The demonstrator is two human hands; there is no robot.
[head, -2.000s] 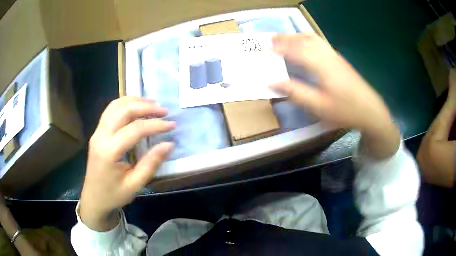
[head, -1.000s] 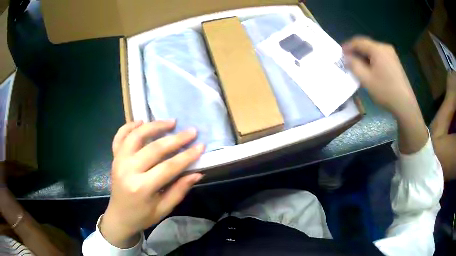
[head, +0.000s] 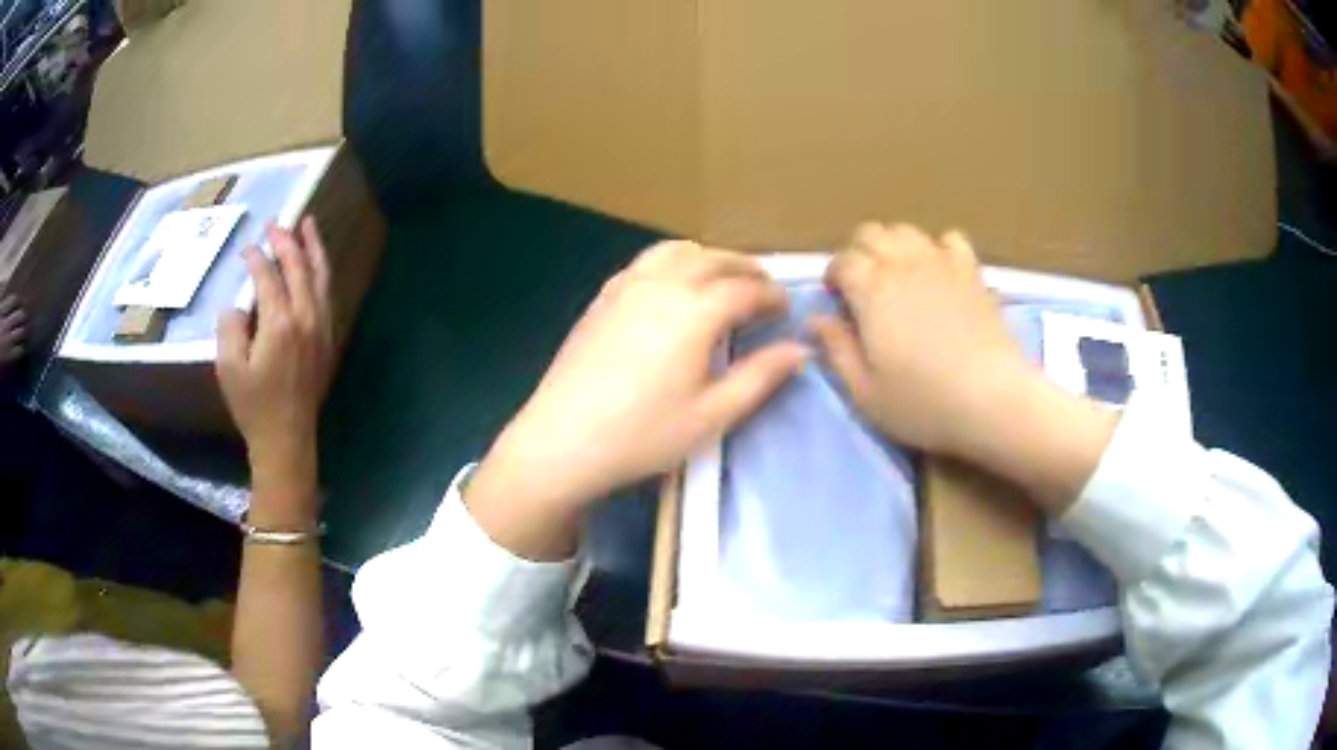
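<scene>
An open carton [head: 664, 564] with a white foam insert [head: 821, 640] stands in front of me. A whitish sleeve [head: 814, 506] wraps the left speaker, whose own surface is hidden. The brown accessory box [head: 980, 542] lies beside it, partly under my right forearm. The white leaflet [head: 1158, 359] lies at the right on the other wrapped item. My left hand [head: 645, 366] is at the far left corner, fingers at the sleeve's far end. My right hand [head: 916, 330] is beside it with curled fingers at the same sleeve end. Whether either hand pinches the sleeve is unclear.
The carton lid [head: 880, 132] stands up behind the contents. At the left, another open carton [head: 345, 242] with a leaflet [head: 183, 257] stands on the dark green table [head: 455, 322], a co-worker's hand [head: 286, 315] on its edge. An orange object [head: 1298, 59] is at the top right.
The view has shifted left, showing more of the neighbouring carton. My right hand has left the leaflet, which lies at the right, and both hands have moved to the sleeve's far end.
</scene>
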